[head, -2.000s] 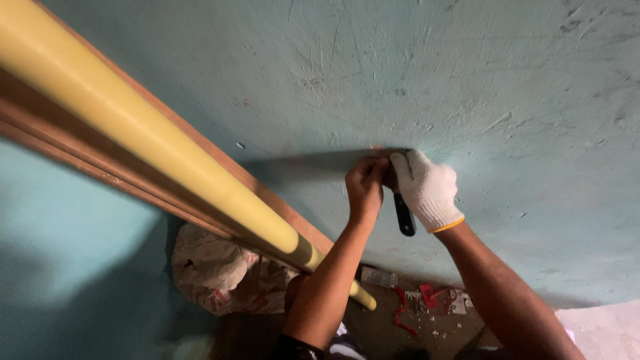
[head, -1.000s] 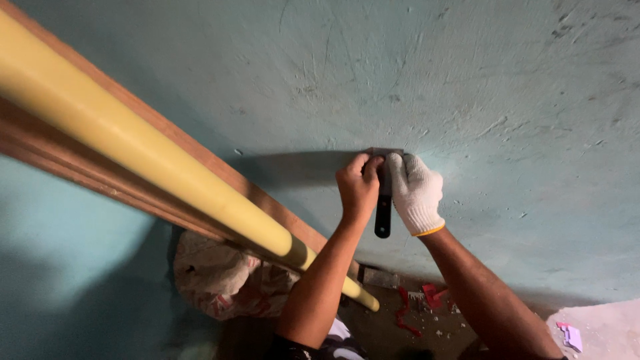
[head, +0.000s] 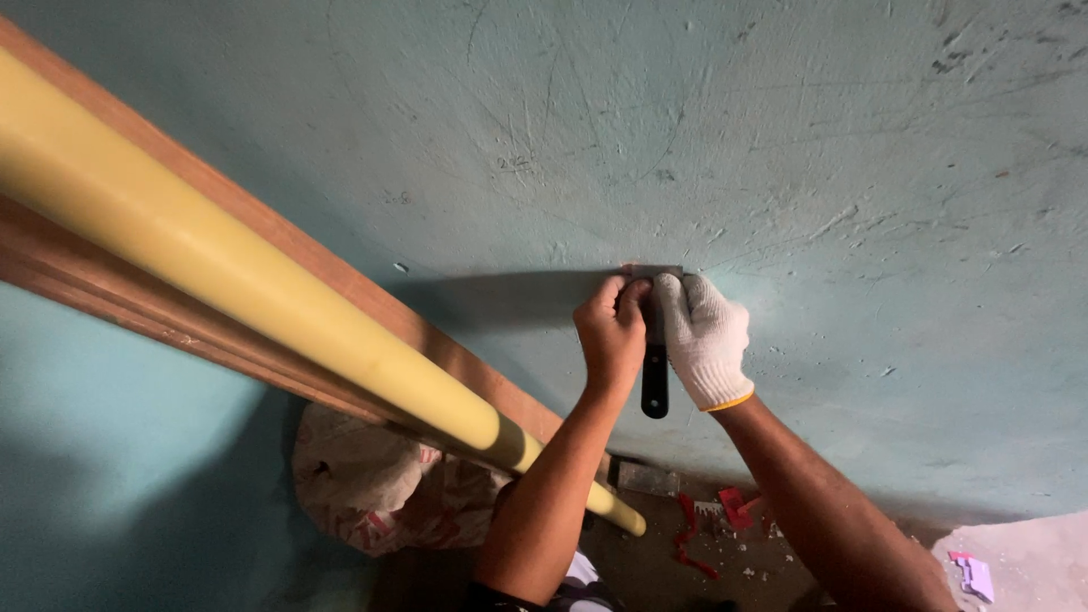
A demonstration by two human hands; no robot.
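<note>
Against the scuffed blue-green wall (head: 476,212) stands a putty knife (head: 655,374), its wide metal blade up and its black riveted handle pointing down. My bare left hand (head: 614,327) pinches the left side of the blade with thumb and fingertips. On the blade's right side is my right hand (head: 707,340), in a white knit glove with a yellow cuff edge, its fingers gripping the metal. A small reddish spot shows on the wall at the blade's upper left corner. The fingers hide the middle of the blade.
A yellow pipe (head: 255,280) leans diagonally on the left before a brown wooden frame (head: 357,297). Below it lies a crumpled sack (head: 365,476). On the floor are a grey block (head: 646,478), red plastic scraps (head: 735,507) and crumbs. A purple object (head: 974,578) rests at lower right.
Two seconds ago the knife handle was tilted and further right; it now hangs nearly straight down. Both hands have shifted slightly left along the wall since then, and still hold the blade.
</note>
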